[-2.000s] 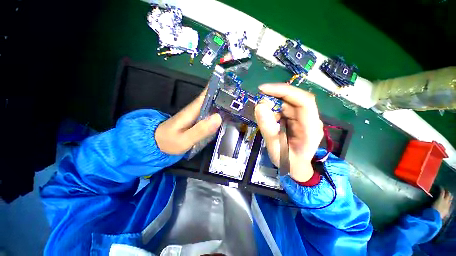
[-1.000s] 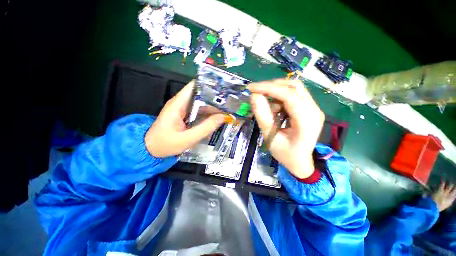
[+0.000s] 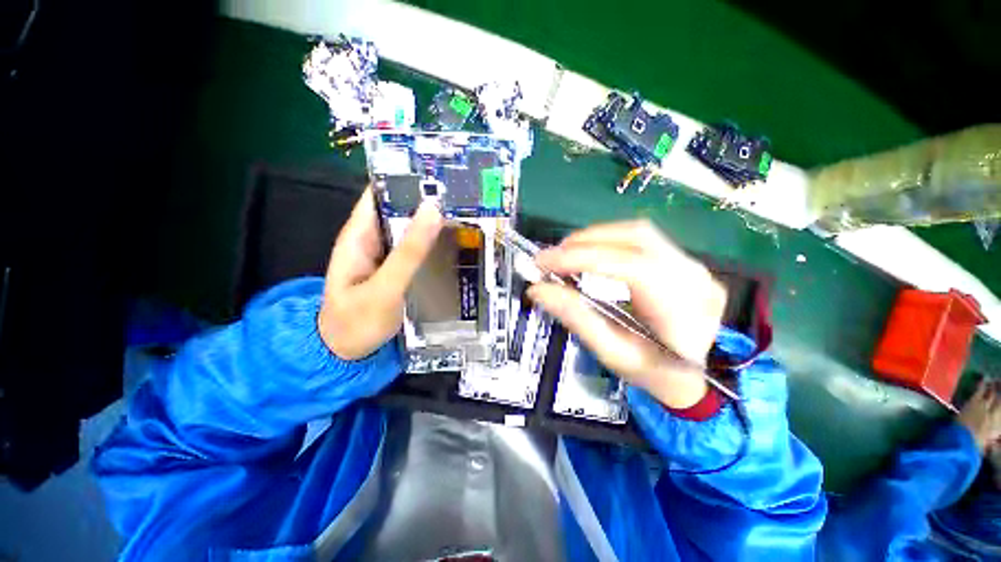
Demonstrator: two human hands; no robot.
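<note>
My left hand [image 3: 379, 274] holds a silvery phone mid-frame [image 3: 499, 318] above the black tray, its open face up. A dark main board [image 3: 461, 181] with a green patch lies across the frame's far end, and my left thumb rests on its near edge. A narrow black flex cable [image 3: 470, 288] with an orange end runs inside the frame below the board. My right hand [image 3: 637, 307] grips thin metal tweezers [image 3: 615, 314]. Their tips are at the frame's right side, just below the board.
The black tray [image 3: 288, 225] holds more silvery frames [image 3: 589, 384]. Board piles [image 3: 631, 132] and a silvery-white cluster [image 3: 346, 82] lie along the white strip [image 3: 450, 49]. A taped post [image 3: 911, 187] slants in from the right. A red bin [image 3: 928, 343] and another person's hand [image 3: 980, 415] are at the right.
The board, earlier held between both hands, now lies in the frame's far end. The frame has turned face up. My right hand has let go of the board and now points the tweezers at the frame.
</note>
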